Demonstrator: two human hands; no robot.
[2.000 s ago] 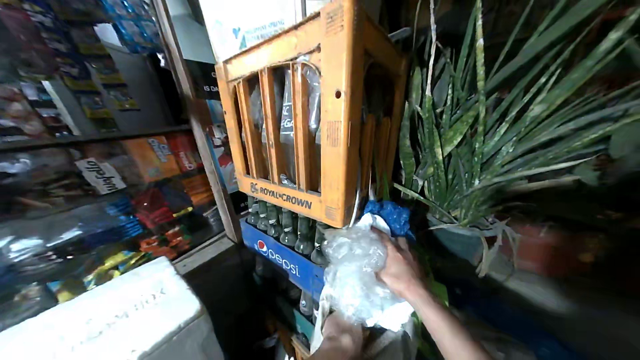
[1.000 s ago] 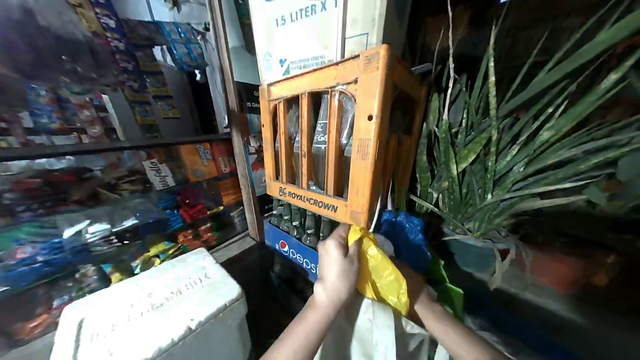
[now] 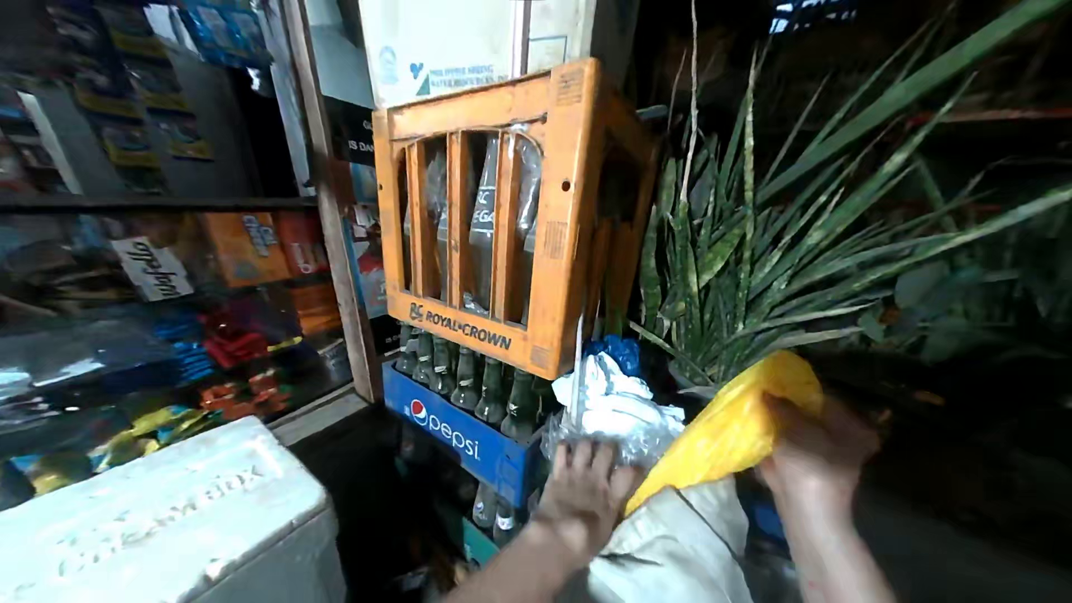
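Observation:
My right hand [image 3: 812, 435] grips a yellow plastic bag [image 3: 729, 423] and holds its upper end out to the right; the bag's lower end reaches down to my other hand. My left hand [image 3: 586, 494] lies palm down on crumpled clear plastic [image 3: 632, 444], fingers pointing forward; whether it also pinches the yellow bag is unclear. White plastic bags [image 3: 611, 398] are bunched just beyond it, with a blue plastic bag [image 3: 618, 353] behind them. Below both hands hangs a large off-white sack or bag [image 3: 678, 544].
An orange Royal Crown crate [image 3: 469, 335] with bottles stands on a blue Pepsi crate [image 3: 452, 435] of green bottles, beneath a carton [image 3: 469, 50]. A white foam box [image 3: 167, 519] is at lower left, beside a glass-fronted display with a wooden frame [image 3: 335, 201]. A spiky-leaved plant [image 3: 754, 251] stands right.
Two seconds ago my hands were at a bundle of clear plastic; a second ago they held the yellow bag close together. Now my right hand has drawn it out to the right, away from my left.

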